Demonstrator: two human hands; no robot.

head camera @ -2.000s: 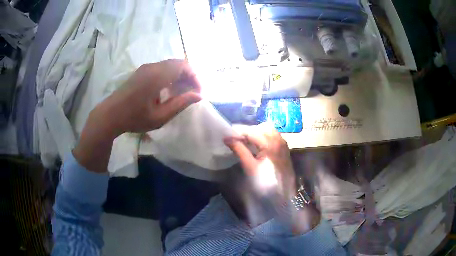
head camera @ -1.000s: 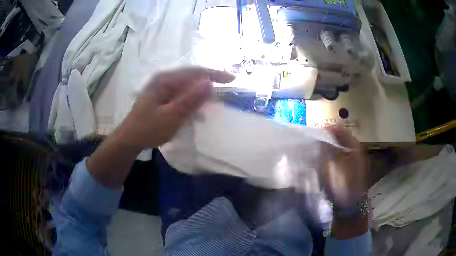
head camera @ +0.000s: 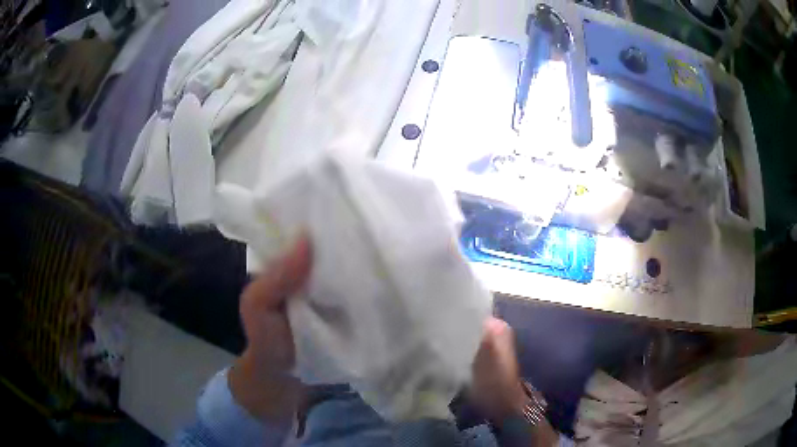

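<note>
A white fabric piece (head camera: 384,271) is held up between my two hands, in front of the table's near edge, blurred. My left hand (head camera: 275,319) grips its left side, with the fingers partly hidden by the cloth. My right hand (head camera: 496,367) holds its lower right edge, also partly behind the cloth. The sewing machine (head camera: 651,92), with a blue body, stands beyond at the right. Its needle area (head camera: 550,157) is under strong glare. The bright blue plate (head camera: 559,253) lies at the table edge below it.
Long white cloths (head camera: 192,148) lie on the table at left, over a grey-mauve cloth (head camera: 118,131). A gathered white bundle (head camera: 699,393) lies at lower right. The cream table (head camera: 699,292) has printed marks. A narrow white side tray (head camera: 747,175) is at far right.
The fabric has moved left and up, away from the machine's front, and is now held upright and bunched. Both hands have moved lower and the right one left. The view has shifted left.
</note>
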